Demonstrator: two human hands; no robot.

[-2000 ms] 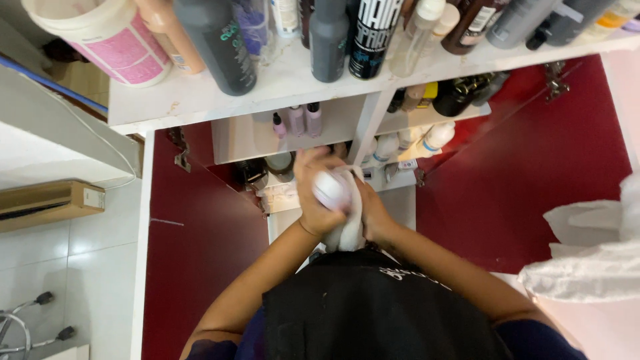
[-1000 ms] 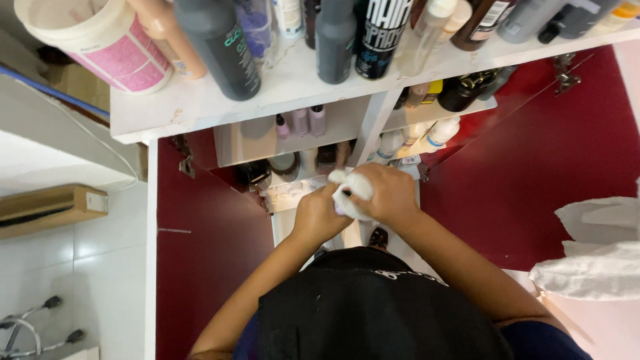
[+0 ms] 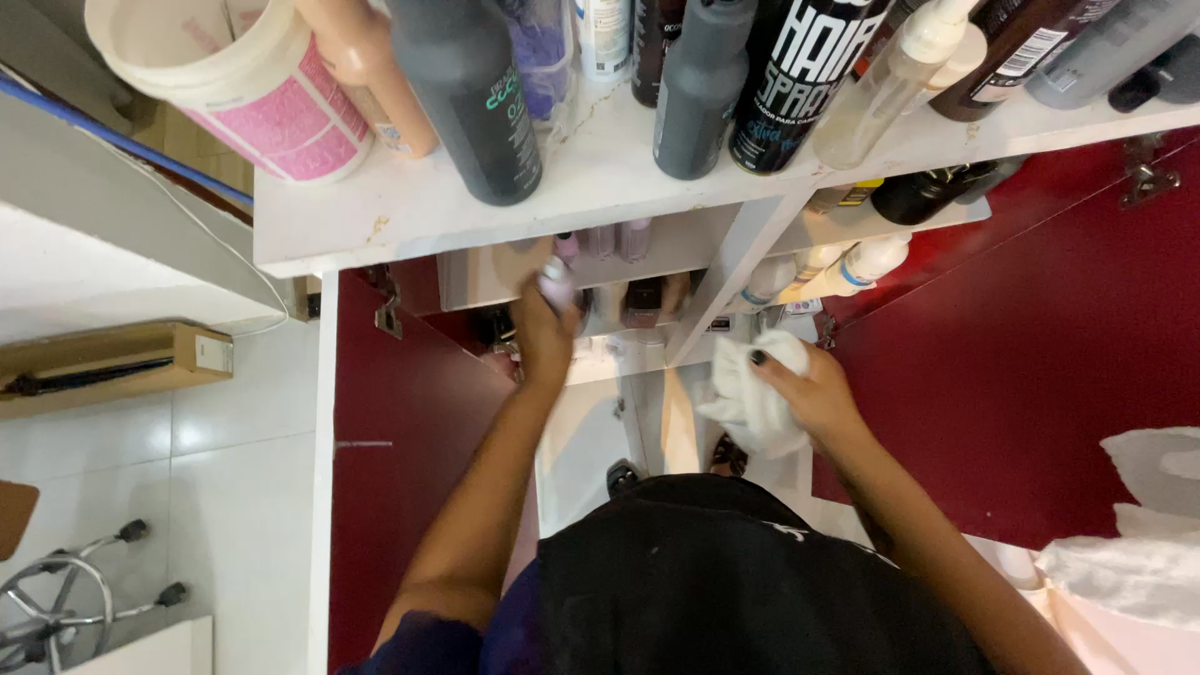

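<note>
My left hand [image 3: 547,333] holds a small pale lilac bottle [image 3: 556,284] at the upper shelf inside the cabinet, close to several lilac bottles [image 3: 619,240] that stand there. A bunched white cloth [image 3: 757,392] is in my right hand [image 3: 814,384], held lower and to the right, in front of the cabinet's open middle. The cloth and my right hand are apart from the bottle. Dark jars and bottles [image 3: 643,302] stand on the shelf below, partly hidden by the upper shelf and my left hand.
Above is the white countertop [image 3: 375,220] with a pink-and-white tub [image 3: 272,103], a hair spray can [image 3: 797,84] and several bottles. Red cabinet doors [image 3: 403,525] stand open on both sides. White-capped bottles [image 3: 872,262] fill the right compartment. A wheeled chrome base [image 3: 61,600] is at lower left.
My hands were together around the cloth and a pale item; now they are apart. The left has moved up to the shelf with the bottle, the right has moved rightward with the cloth.
</note>
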